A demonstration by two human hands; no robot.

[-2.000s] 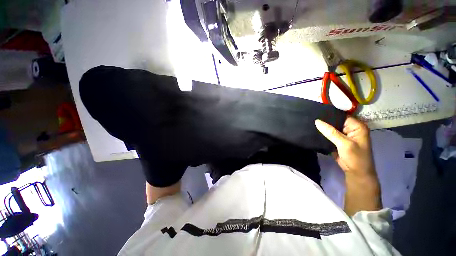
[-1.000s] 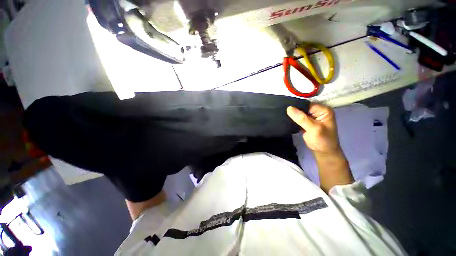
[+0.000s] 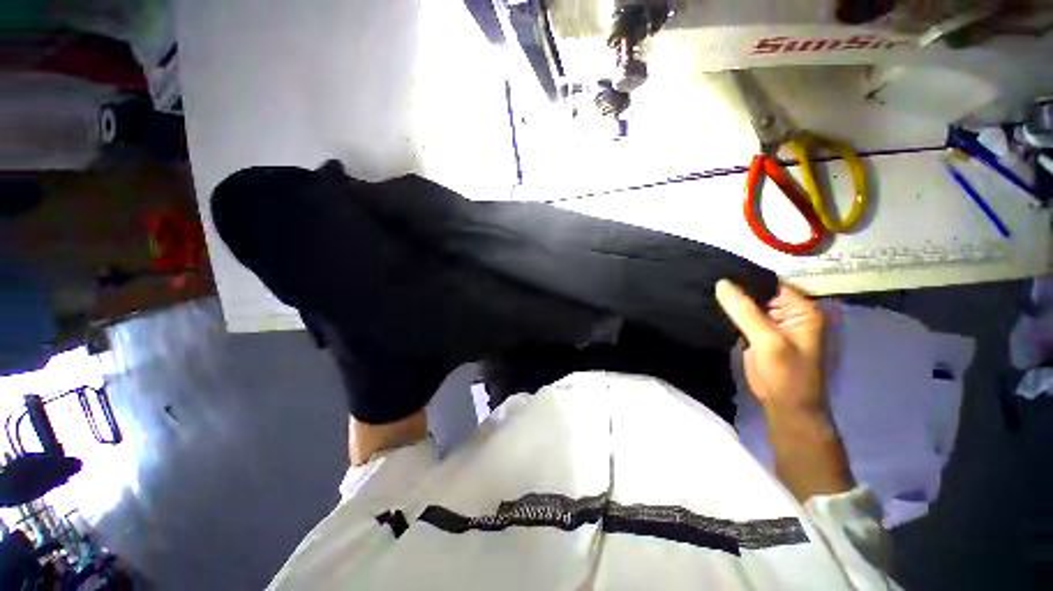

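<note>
A black garment (image 3: pixel 508 266) lies over the near edge of the table and towards my lap, with a rounded end at the left. My right hand (image 3: pixel 789 346) pinches its right end between thumb and fingers, below the scissors. My left forearm goes into the black cloth at the lower left; my left hand is hidden inside or under it. The sewing machine (image 3: pixel 716 44) stands beyond the garment. Its presser foot and needle area (image 3: pixel 618 110) is apart from the cloth.
Scissors (image 3: pixel 788 237) with one red and one yellow handle loop lie on the white table (image 3: pixel 289 81), right of the needle. Blue pens (image 3: pixel 979 199) lie further right. A printed ruler (image 3: pixel 912 260) runs along the near edge. Pale pieces (image 3: pixel 895 393) are below the table.
The view swung right and back. The black cloth's upper edge, fairly straight before, now slopes and is more creased. My right hand still pinches the right end.
</note>
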